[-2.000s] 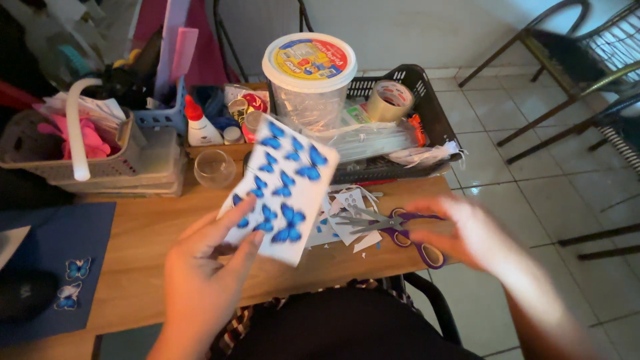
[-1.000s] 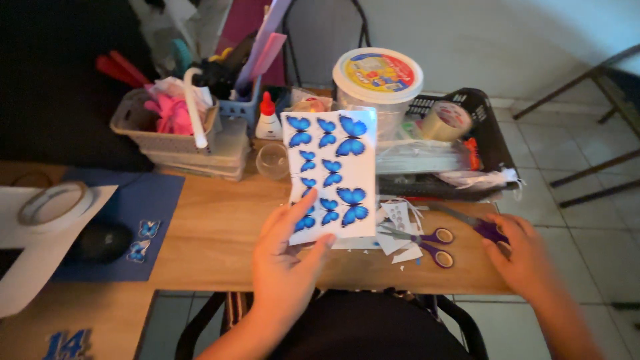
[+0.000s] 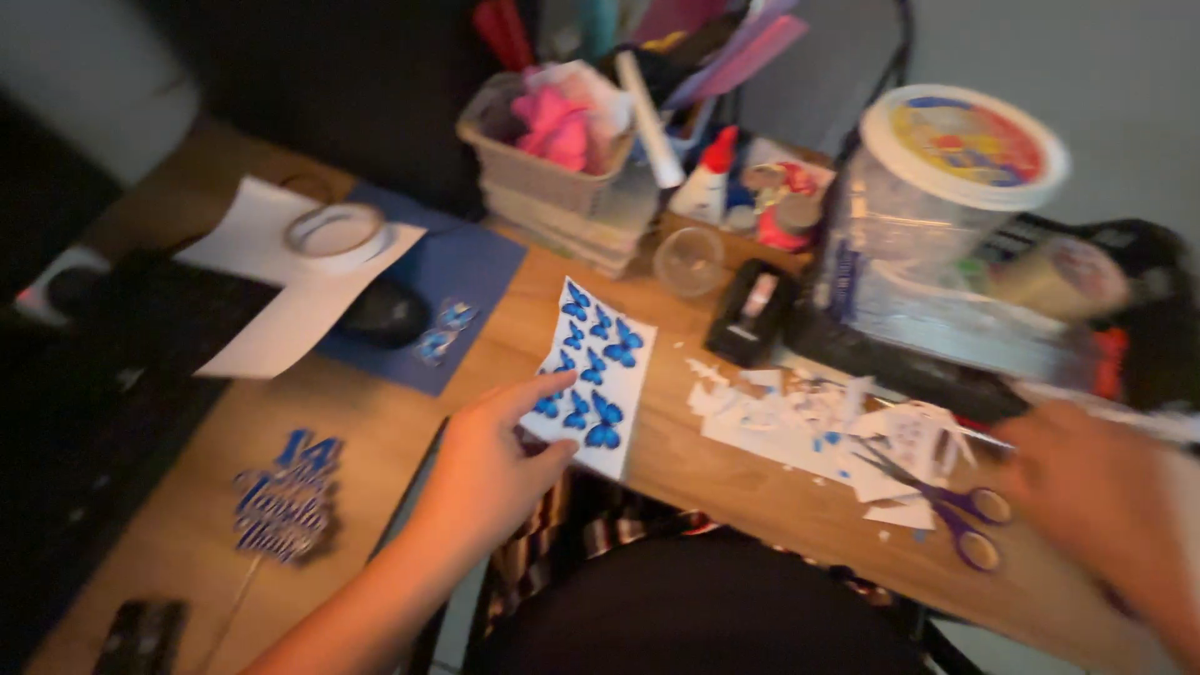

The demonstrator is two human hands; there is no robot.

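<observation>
My left hand (image 3: pixel 502 450) grips the left edge of a white sheet printed with blue butterflies (image 3: pixel 600 375), thumb and index finger on it, low over the wooden table. My right hand (image 3: pixel 1078 469) is blurred, near the black crate's front edge. A thin metallic thing with a reddish part shows by its fingertips; whether the hand holds it cannot be made out. Purple-handled scissors (image 3: pixel 947 502) lie left of that hand, beside white paper scraps (image 3: pixel 816 422). Cut-out butterflies (image 3: pixel 445 333) lie on a blue mat (image 3: pixel 478 272) at the left.
Behind stand a basket with pink material (image 3: pixel 553 178), a glue bottle (image 3: pixel 705 183), a small clear cup (image 3: pixel 689 261), a black stapler or punch (image 3: pixel 750 314) and a lidded clear bucket (image 3: pixel 937 187). A tape roll (image 3: pixel 337 232), a mouse (image 3: pixel 384 314) and a blue cake topper (image 3: pixel 286 497) are at the left.
The view has swung left. The butterfly sheet in my left hand has been lowered toward the table. My right hand has left the scissors it touched two seconds ago.
</observation>
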